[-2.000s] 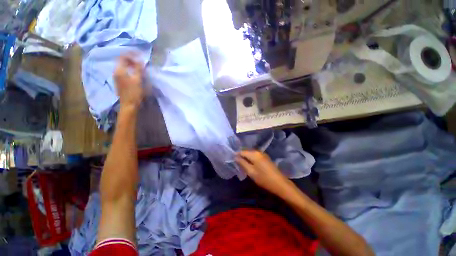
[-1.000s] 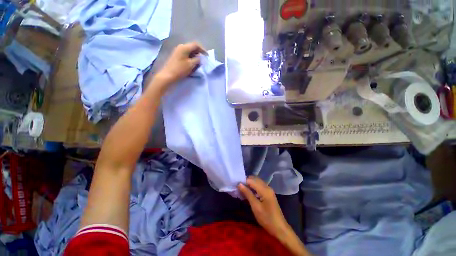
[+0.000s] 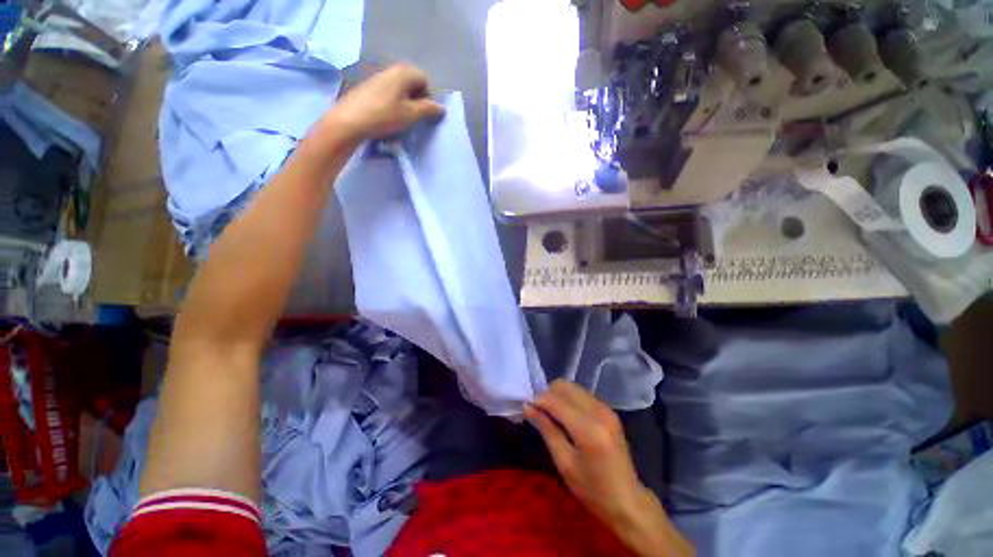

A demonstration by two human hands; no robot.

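Note:
A light blue cloth piece (image 3: 430, 250) is stretched between my hands, left of the sewing machine's bright needle area, and hangs over the table's front edge. My left hand (image 3: 387, 107) pinches its upper end above the grey table top. My right hand (image 3: 575, 426) pinches its lower corner below the table edge. A lengthwise fold runs down the cloth. The overlock machine (image 3: 719, 120) stands to the right, with a marked scale on its bed edge; the white glare hides part of the needle area.
Sewn light blue pieces (image 3: 245, 109) lie in a heap at upper left. A white tape roll (image 3: 934, 207) sits on clear plastic at right. Layered blue-grey panels (image 3: 800, 419) lie at lower right. A crumpled blue pile (image 3: 338, 435) is below the table, and a small white roll (image 3: 72, 268) at left.
My left hand first moved from the heap toward the machine, then slightly up and left. My right hand moved lower with the cloth corner. The cloth now hangs flatter. The view has also shifted.

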